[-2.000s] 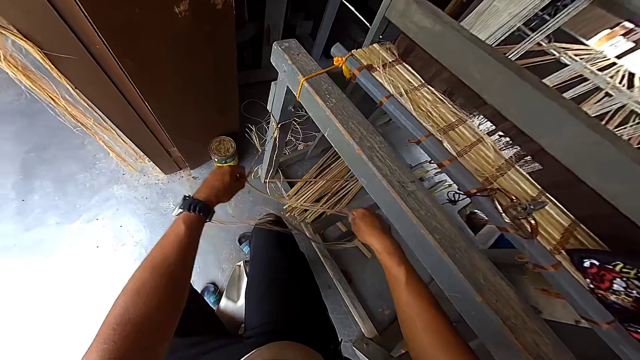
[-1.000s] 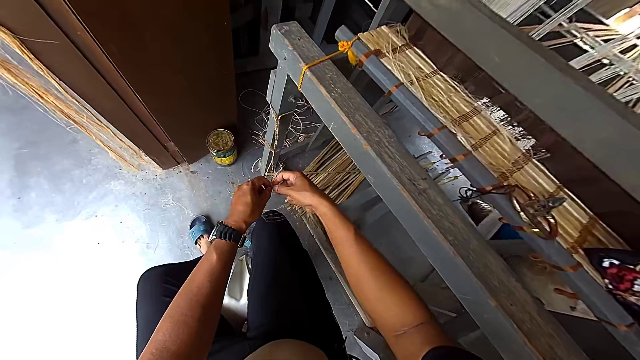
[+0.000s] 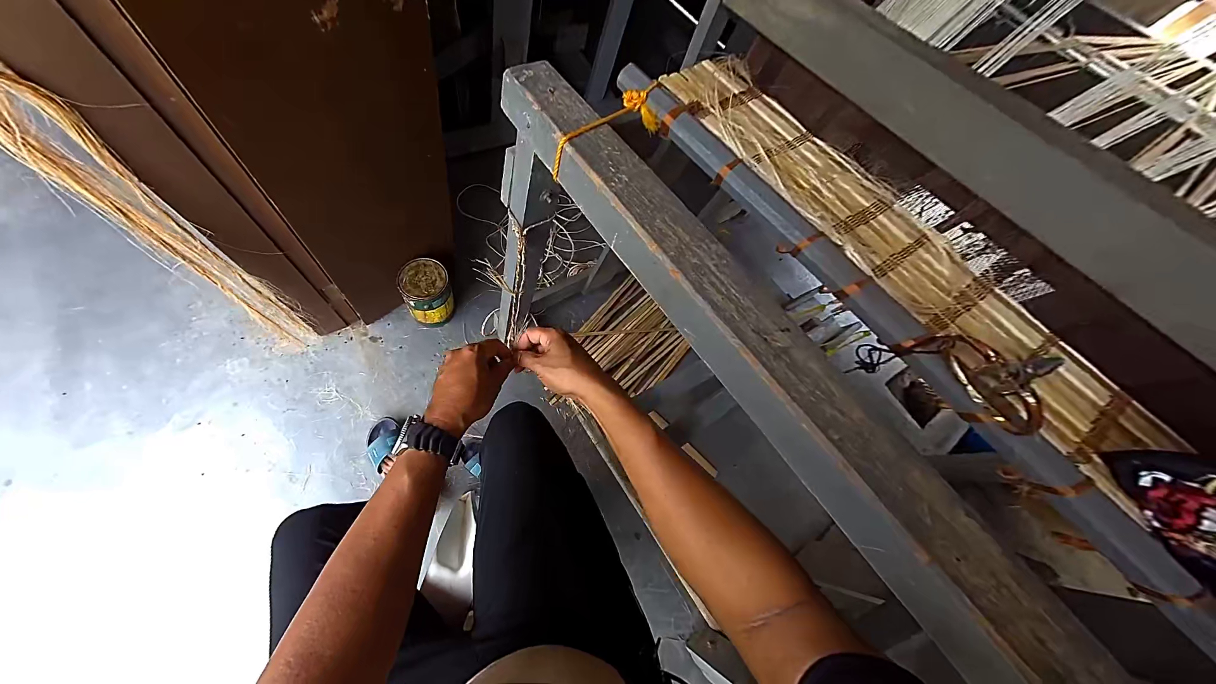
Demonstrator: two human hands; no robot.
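My left hand and my right hand meet at the fingertips, pinching the lower end of a braided fiber cord. The cord hangs along the leg of a grey wooden loom frame, with loose fiber ends sticking out from it. Just right of my right hand, a bundle of thin wooden or bamboo sticks lies low beside the frame. My fingers hide the exact place where the strands are held.
A tin can stands on the floor by a brown cabinet, with a hank of raw fiber hanging at left. Woven straw-colored material lies along a grey pipe at right. Yellow cord is tied around the frame.
Two seconds ago my hands were apart, on either side of the stick bundle; one second ago they had come together. Now they remain together at the fiber cord.
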